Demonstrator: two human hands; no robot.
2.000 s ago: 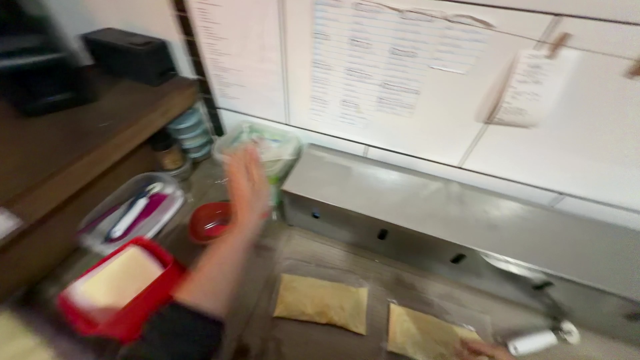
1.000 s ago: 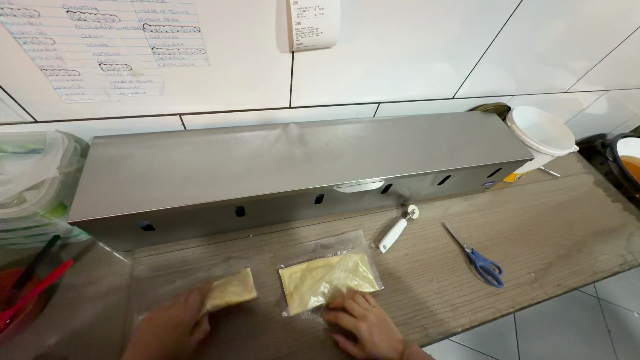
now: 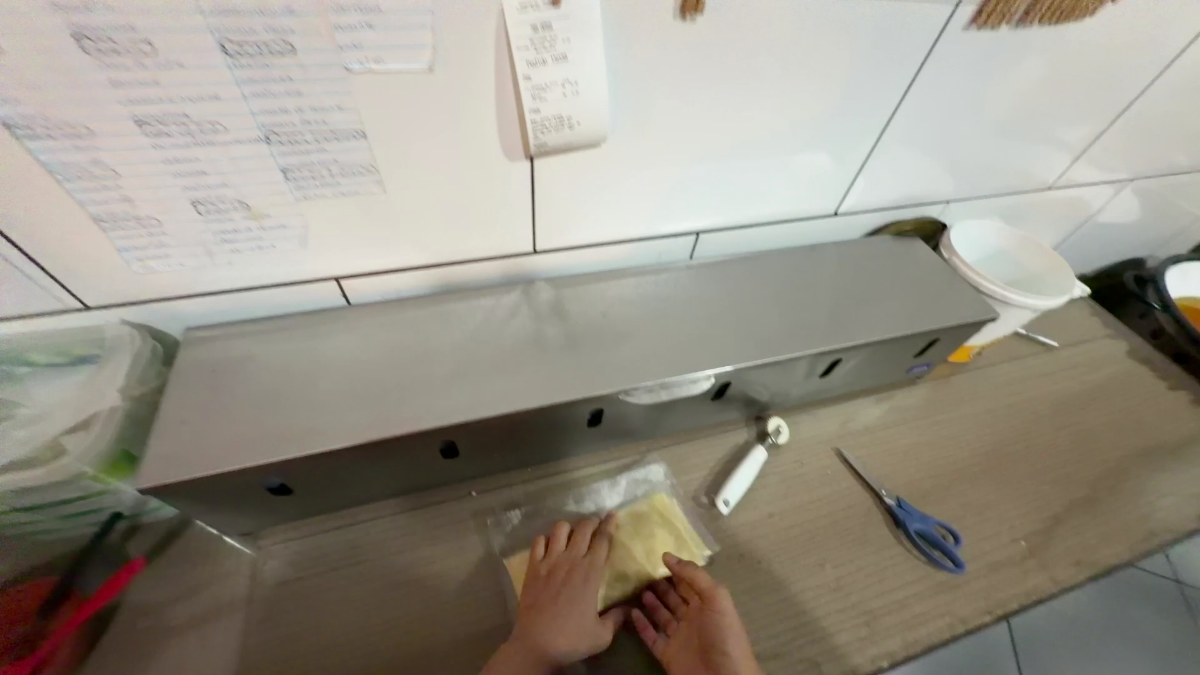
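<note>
A clear plastic bag with a flat, pale yellow food sheet (image 3: 656,544) inside lies on the wood-look counter, in front of the long metal box. My left hand (image 3: 567,591) rests flat on the bag's left part, its fingers spread a little. At the lower right edge of the same bag, my right hand (image 3: 694,614) has its fingers curled and touches or nearly touches the plastic. Whether a second bag lies under this one cannot be seen. Right of the bag lies a small wheel cutter with a white handle (image 3: 742,478), then blue-handled scissors (image 3: 923,534) with their blades together.
The long stainless steel box (image 3: 562,328) runs along the tiled wall. A white bucket (image 3: 1008,272) stands at its right end, a dark pot (image 3: 1148,300) beyond. On the left are a plastic tub with green contents (image 3: 66,412) and a red utensil (image 3: 84,609). Papers with writing hang above.
My left hand has moved right, onto the bag near my right hand. The smaller-looking yellow piece that was under my left hand no longer shows separately.
</note>
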